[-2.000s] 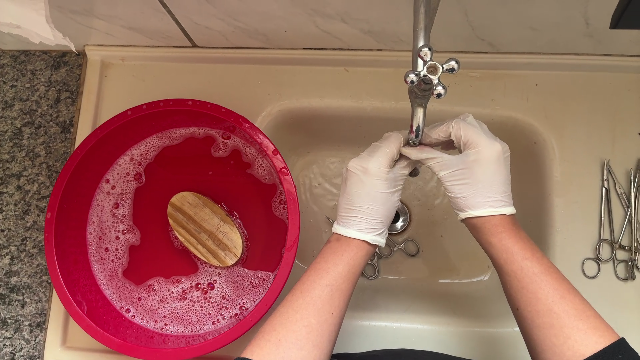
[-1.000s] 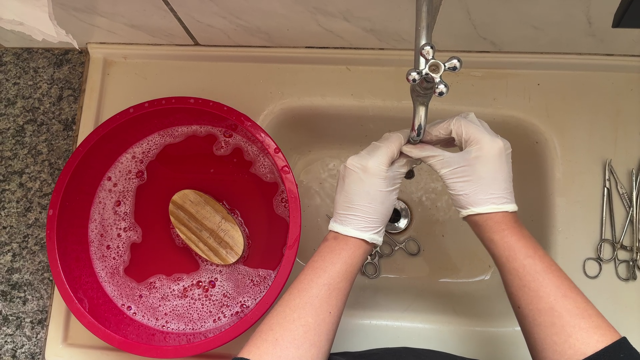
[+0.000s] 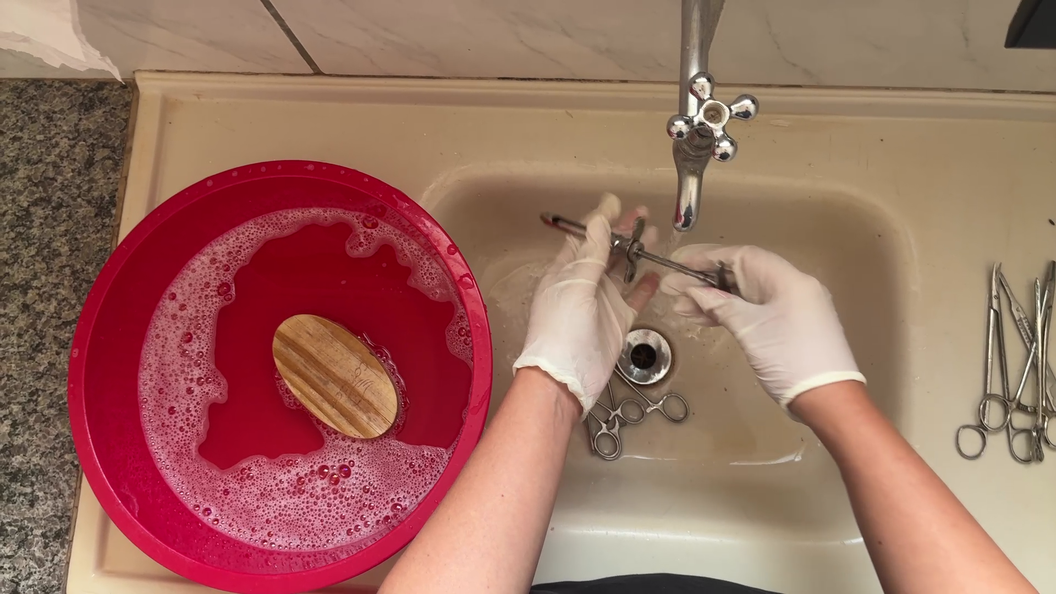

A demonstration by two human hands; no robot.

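Observation:
A metal dental cartridge syringe (image 3: 631,247) lies slantwise between my gloved hands, over the sink basin. My left hand (image 3: 584,305) has its fingers around the barrel near the finger grip, partly blurred. At the plunger's end, my right hand (image 3: 747,309) pinches the tip of the rod below and right of the chrome faucet (image 3: 689,186). Below my left hand, metal ring-handled forceps (image 3: 609,429) rest in the basin beside the drain (image 3: 645,356), their upper parts hidden by the glove. Both hands wear white latex-like gloves.
A red plastic basin (image 3: 103,330) of soapy water stands at left, with an oval wooden-backed brush (image 3: 336,375) in it. Several metal scissors-like instruments (image 3: 994,363) lie on the sink's right ledge. The sink's back rim (image 3: 412,95) meets a tiled wall; a granite counter (image 3: 58,272) borders it at left.
My hands have moved down from the faucet's spout and apart. The syringe, not plainly visible before, now shows between them, and the drain is more exposed.

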